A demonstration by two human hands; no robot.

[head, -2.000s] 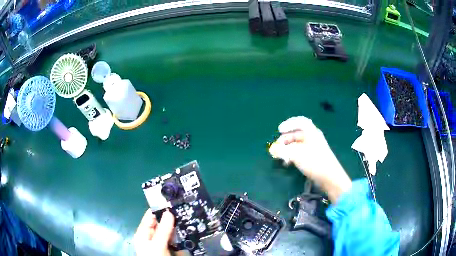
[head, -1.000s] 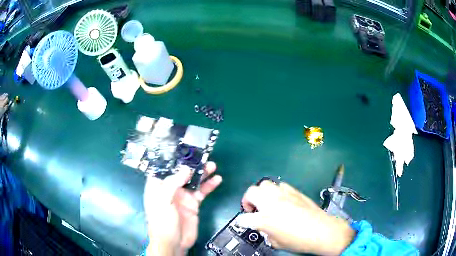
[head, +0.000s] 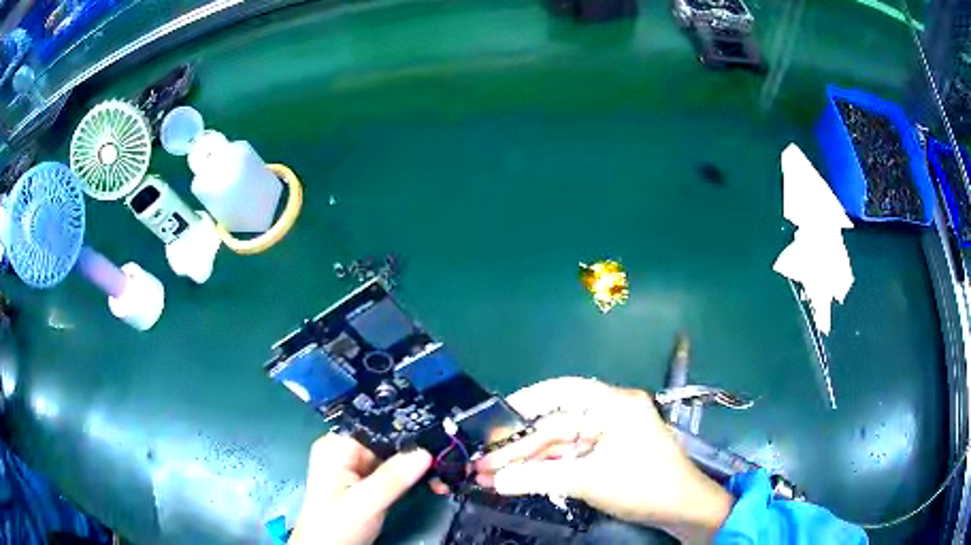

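A black circuit board [head: 378, 362] with bluish rectangles is held tilted at the lower centre. My left hand [head: 357, 484] grips its lower edge between thumb and fingers. My right hand [head: 596, 452] is at the board's lower right end, its fingertips by thin red and dark wires [head: 453, 442]. Whether those fingertips pinch the wires is hard to tell. A dark camera housing [head: 511, 524] lies below, partly hidden by my right hand and cut off by the bottom edge.
An air blow gun [head: 687, 410] lies right of my right hand. A shiny amber clump [head: 606, 284], white pieces [head: 815, 240], tweezers [head: 818, 346] and a blue bin [head: 878, 160] are further right. Small dark parts [head: 367, 268], a white bottle [head: 236, 186] and fans [head: 111, 151] are left.
The board has been turned over, showing its side with bluish rectangles, and brought to the housing. My right hand, earlier at the amber clump, then over the housing, is now beside the board.
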